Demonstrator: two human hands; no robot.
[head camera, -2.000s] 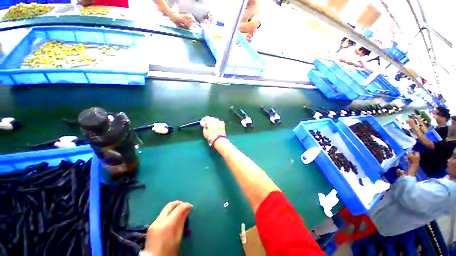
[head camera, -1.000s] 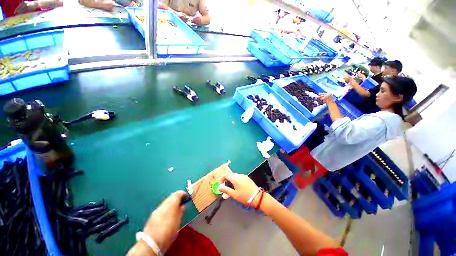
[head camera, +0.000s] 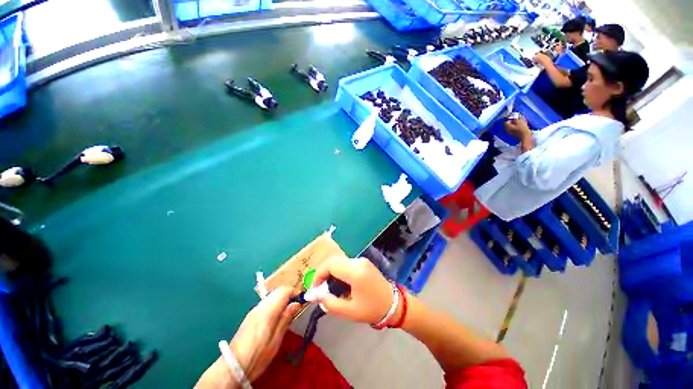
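My left hand and my right hand meet over the front edge of the green bench. My left hand holds a black handle whose end hangs down below the fingers. My right hand grips a white collar with a dark piece at its right, at the end of the handle. The fingers hide part of the joint. A bright green disc lies on the tan cardboard pad just behind my hands.
Loose black handles lie at lower left beside a blue bin. Part-assembled units lie along the belt. A blue bin with dark parts stands at right, near a white scrap. A seated person works beyond it.
The view has shifted down and right. My right hand has left the green disc. A white collar now shows between my hands, which have come together.
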